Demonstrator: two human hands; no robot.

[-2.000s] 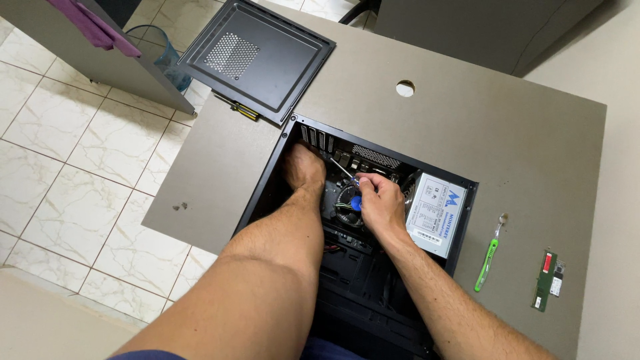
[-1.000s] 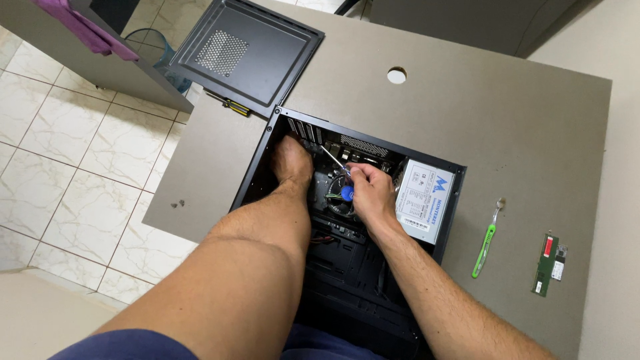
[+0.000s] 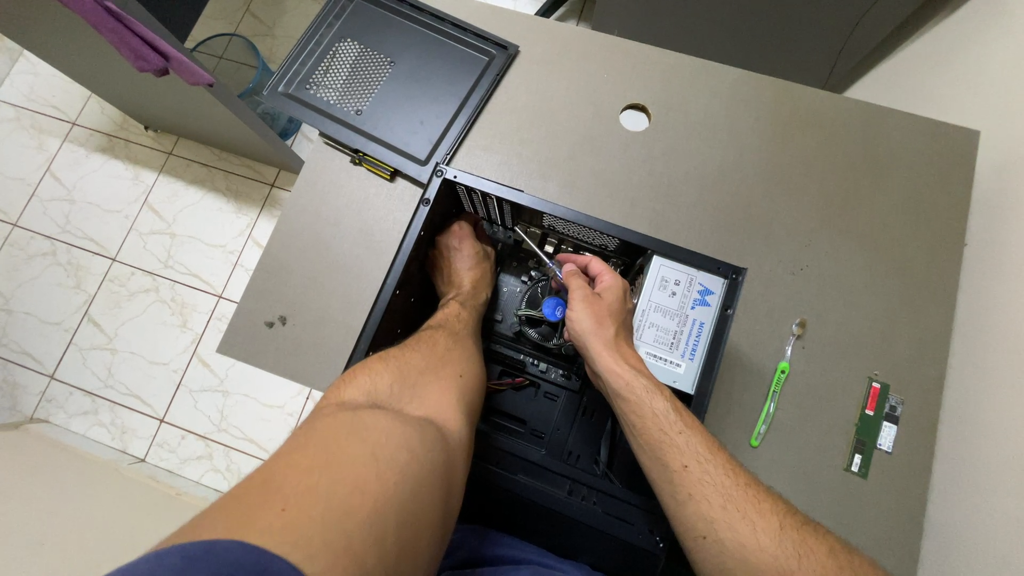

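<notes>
An opened black computer case (image 3: 390,260) lies with its inside facing up. Deep in its upper left corner is my left hand (image 3: 464,260), at the motherboard (image 3: 512,296) below the expansion slot covers (image 3: 486,206); its fingertips are hidden. My right hand (image 3: 596,304) grips a thin screwdriver (image 3: 538,250) whose shaft points up and left, its tip near the slot covers and the rear edge of the board. Beneath the right fingers sits a round CPU cooler fan (image 3: 552,309) with a blue centre. A labelled power supply (image 3: 680,320) fills the right corner of the case.
The case's side panel (image 3: 416,80) lies on the table (image 3: 800,208) at upper left, beside a yellow and black screwdriver (image 3: 372,166). To the right are a green toothbrush (image 3: 772,404), a green memory module (image 3: 867,428) and a small circuit board (image 3: 889,424). The table has a round hole (image 3: 635,118).
Both hands stay inside the case, with the screwdriver still in my right hand. Nothing on the table has moved.
</notes>
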